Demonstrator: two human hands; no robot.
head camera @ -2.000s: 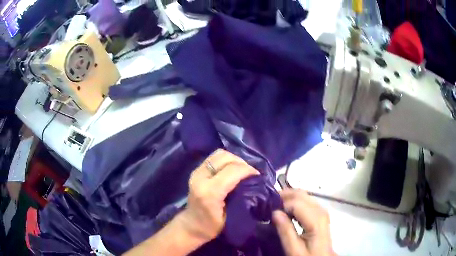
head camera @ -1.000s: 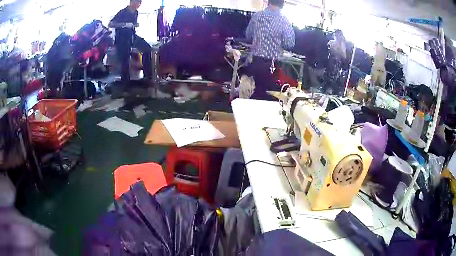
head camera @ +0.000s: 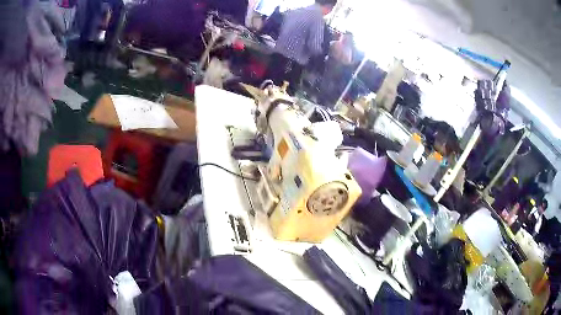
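Note:
Neither of my hands is in the picture. Dark purple garment fabric point(head camera: 246, 286) lies over the near end of the white sewing table point(head camera: 216, 184) at the bottom. A narrow folded strip of the same dark cloth point(head camera: 335, 280) lies to its right. A crumpled shiny dark purple bundle point(head camera: 92, 227) fills the lower left beside a red stool. A yellowish sewing machine point(head camera: 301, 184) stands on the table with its round handwheel facing me. The picture is somewhat blurred.
A red stool point(head camera: 77, 163) stands at the left, with a brown board point(head camera: 184, 120) bearing white paper behind it. A person point(head camera: 302, 34) stands at the back. Thread cones point(head camera: 411, 147), a purple cloth point(head camera: 367, 172) and plastic bags are on the right. Grey cloth hangs at the upper left.
The view has swung from my hands on the fabric up to the shop floor, then rightward and tilted. The yellowish machine now shows further left, and both hands have left the picture.

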